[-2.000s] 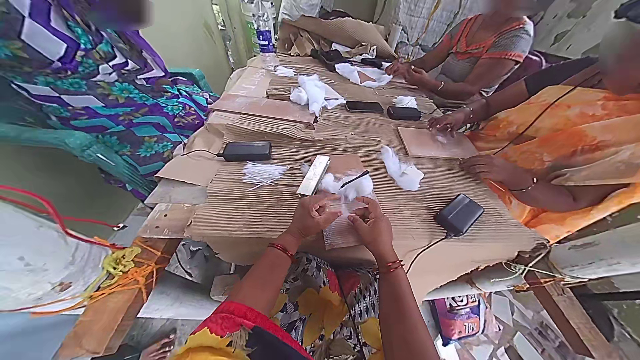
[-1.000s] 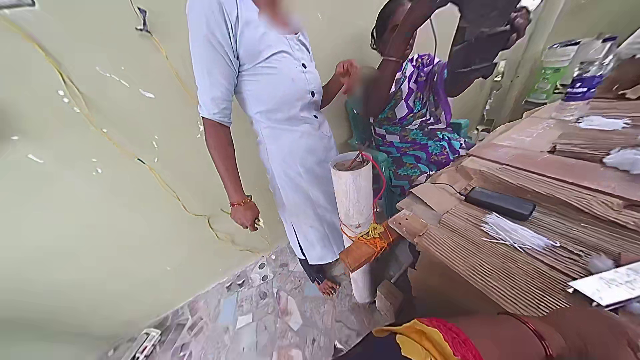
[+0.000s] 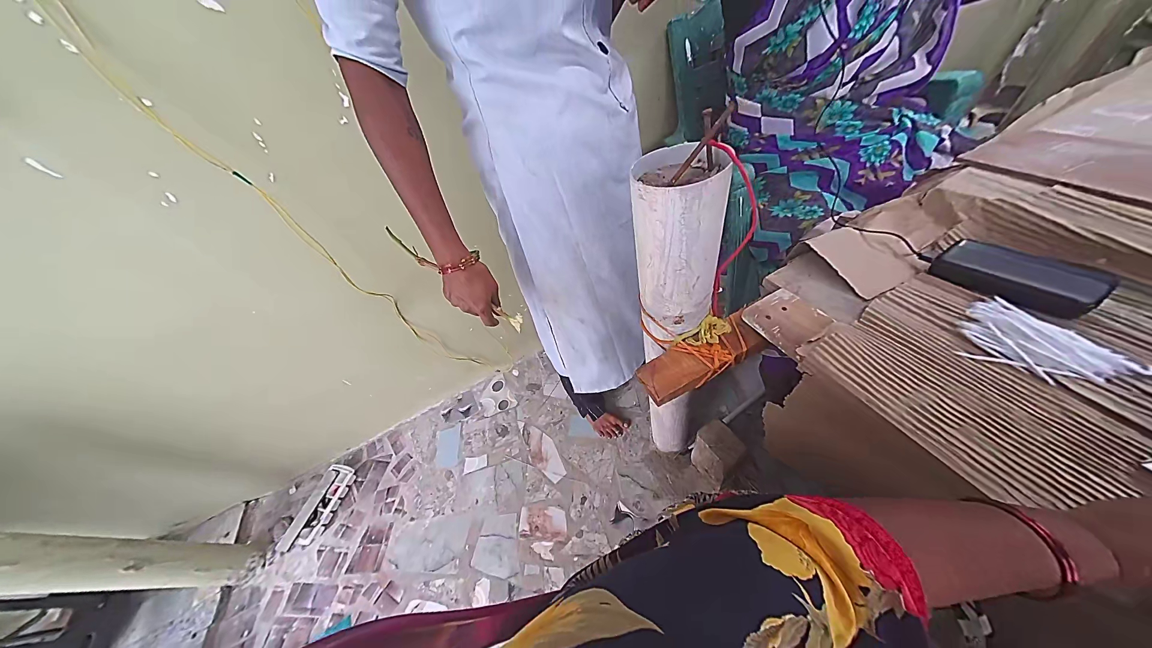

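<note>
At the lower right my left forearm, with a red bangle and a floral sleeve, reaches out past the right edge of the view; the hand itself is cut off, so what it holds is hidden. My right hand is outside the picture. Near that arm, on the corrugated cardboard over the table, lies a bundle of thin white cotton wicks. Just behind the bundle is a black box-shaped device with a cable.
A person in a pale blue tunic stands by the wall, holding a small flower-like item. A white pipe post is tied to a wooden beam at the table's corner. Behind it, someone in patterned cloth sits on a green chair.
The view has swung far left, from the table to the wall and floor. My two hands, on white cotton over a board two seconds ago, are out of view now.
</note>
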